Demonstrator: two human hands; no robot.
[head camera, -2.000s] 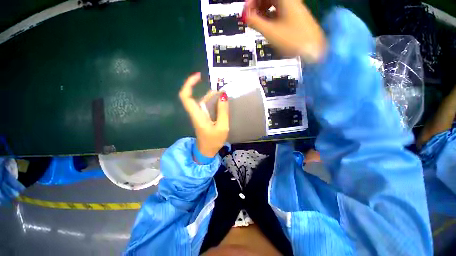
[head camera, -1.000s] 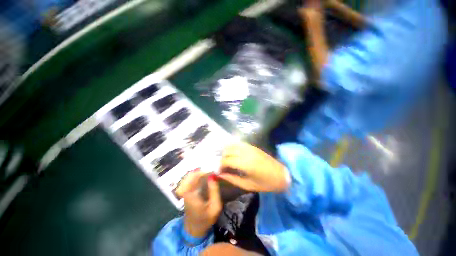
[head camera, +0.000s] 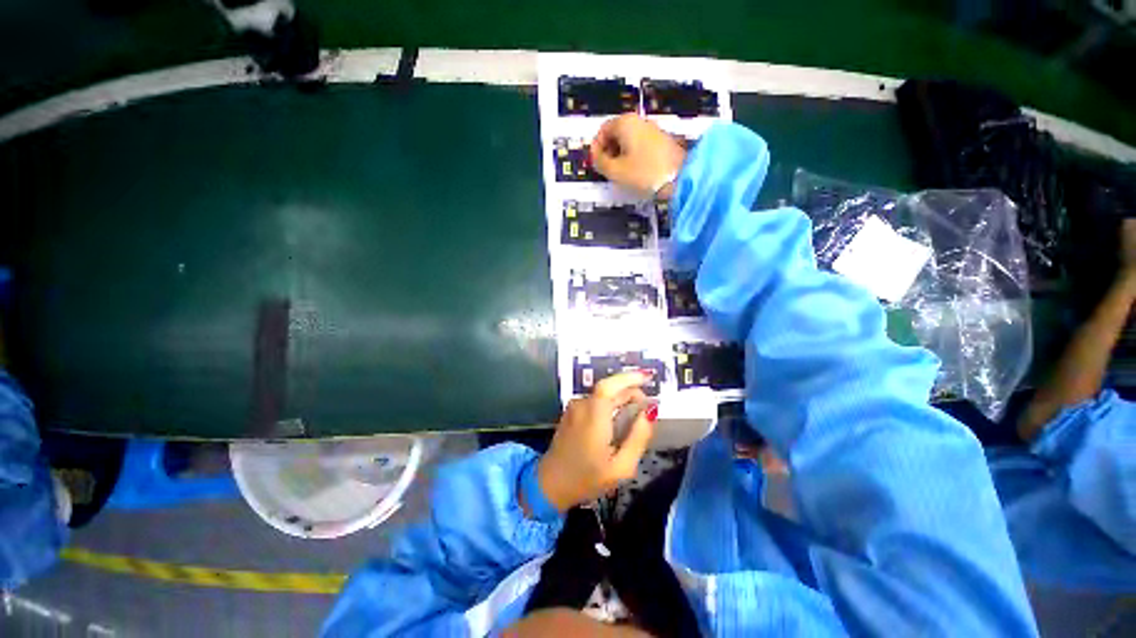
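The long white tray (head camera: 559, 327) holds flat black boards in two columns. My right hand (head camera: 638, 155) is over the second-row left board (head camera: 572, 162), fingertips down at its right part; anything between the fingertips is hidden. My left hand (head camera: 601, 446) is at the tray's near edge, beside the lowest left board (head camera: 598, 374). It pinches a bent grey and white liner sheet (head camera: 683, 433), mostly hidden behind the fingers and below the tray edge. My right sleeve covers parts of the right column.
A crumpled clear bag (head camera: 978, 293) with a white label (head camera: 882, 259) lies right of the tray. Dark glossy parts (head camera: 990, 150) lie beyond it. Another person's arm (head camera: 1096, 337) is at the right edge. A white tub (head camera: 326, 484) stands below the green bench (head camera: 411, 249).
The view has swung back from a blurred, tilted angle. My hands were together over the tray's near end; now my right hand is apart, farther up the left column.
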